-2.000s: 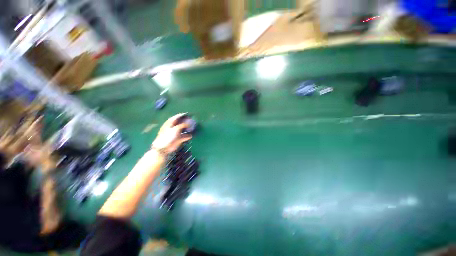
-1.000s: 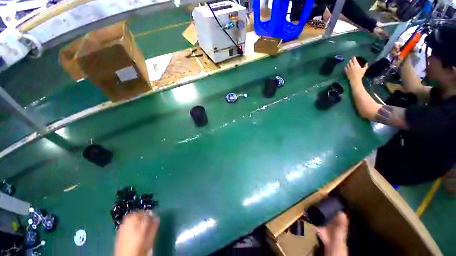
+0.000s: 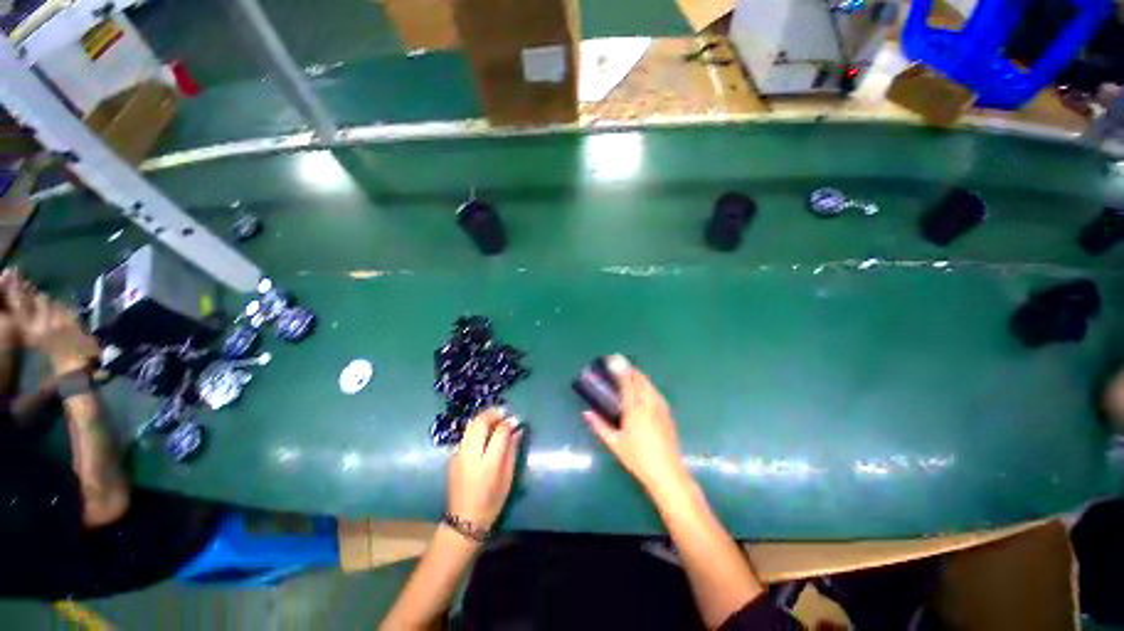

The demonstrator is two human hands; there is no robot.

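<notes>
A pile of small glossy black parts [image 3: 475,370] lies on the green belt. My left hand [image 3: 486,464] is at the pile's near edge with its fingers pinched together; whether a small part is between them cannot be told. My right hand [image 3: 639,425] is shut on a black cylinder [image 3: 600,388], held tilted just right of the pile, its left end showing. A flat white disc [image 3: 355,376] lies left of the pile.
Black cylinders [image 3: 482,227] and a wired motor assembly [image 3: 830,201] stand along the far belt. Motor assemblies [image 3: 222,383] cluster at left beside a grey box [image 3: 154,296] and a person's hands [image 3: 49,330]. A carton edge [image 3: 912,551] is at the near right. A slanted metal post crosses the upper left.
My right hand has moved from the carton to over the belt with a black cylinder. My left hand is still by the pile. The view has swung left.
</notes>
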